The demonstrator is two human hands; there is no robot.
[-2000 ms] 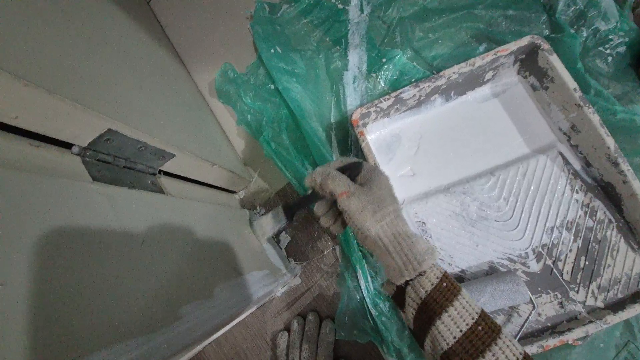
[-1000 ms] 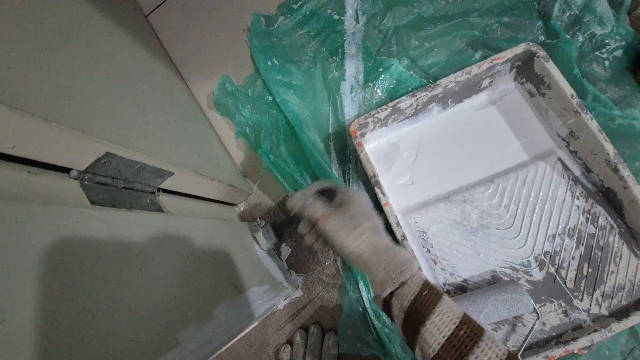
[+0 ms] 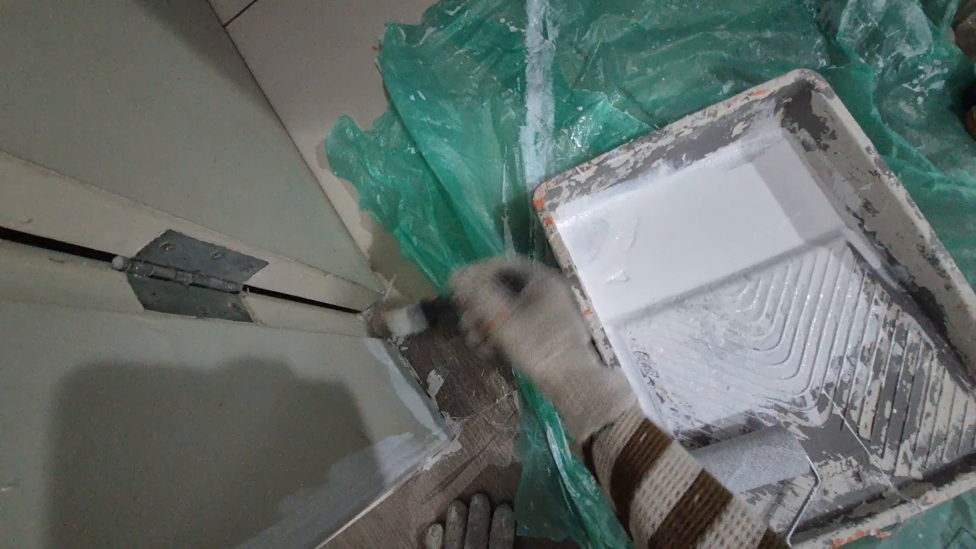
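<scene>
My right hand (image 3: 526, 328), in a pale knitted glove and blurred, is closed around the dark handle of a paintbrush (image 3: 408, 320). The brush's whitish head touches the bottom corner of the pale door panel (image 3: 198, 366), just past the metal hinge (image 3: 194, 274). At the bottom edge of the view, only the gloved fingertips of my left hand (image 3: 473, 526) show, side by side over the wood-look floor; nothing is seen in them. A paint-crusted tray (image 3: 892, 183) of white paint (image 3: 694, 221) lies right of my right hand, with a paint roller (image 3: 759, 457) on its ribbed slope.
Green plastic sheeting (image 3: 457, 152) lies crumpled under and around the tray, with a white paint streak across it. Pale tile (image 3: 305, 69) borders the door frame. Peeled paint flakes lie on the brown floor (image 3: 457, 389) by the door's lower edge.
The brush in my right hand has moved from the door's bottom edge up toward the corner below the hinge. My left fingertips stay at the bottom edge.
</scene>
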